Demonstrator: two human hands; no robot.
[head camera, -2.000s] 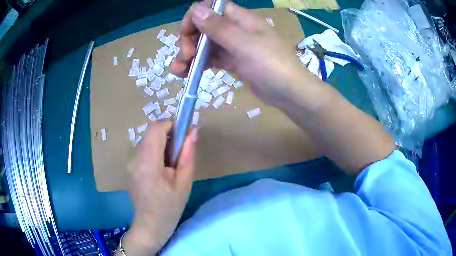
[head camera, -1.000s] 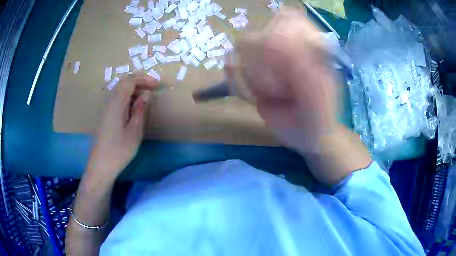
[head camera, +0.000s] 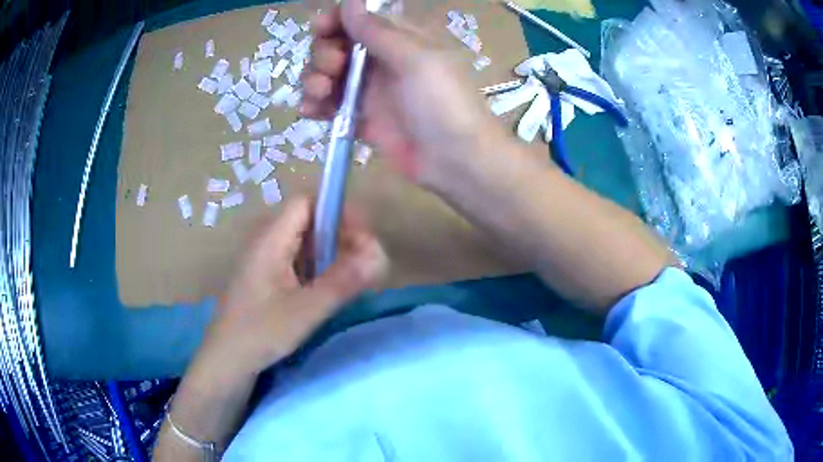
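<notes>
A shiny silver metal tube (head camera: 336, 171) is held slanting above the tan cardboard sheet (head camera: 424, 239). My left hand (head camera: 293, 271) is closed around its lower end and is slightly blurred. My right hand (head camera: 397, 90) grips its upper part, near the top edge of the picture. A step or joint shows on the tube between my hands. Many small white plastic pieces (head camera: 262, 77) lie scattered on the cardboard, some partly hidden behind my right hand.
Blue-handled pliers (head camera: 558, 90) lie on a white glove (head camera: 532, 113) at the right. Clear plastic bags (head camera: 713, 135) lie at far right. A thin strip (head camera: 99, 149) and bundled long metal strips (head camera: 16, 226) are at left. A blue crate (head camera: 126, 420) shows below left.
One second ago my hands were apart, with a dark-tipped object at my blurred right hand. Now both hands hold the silver tube, and the view has shifted.
</notes>
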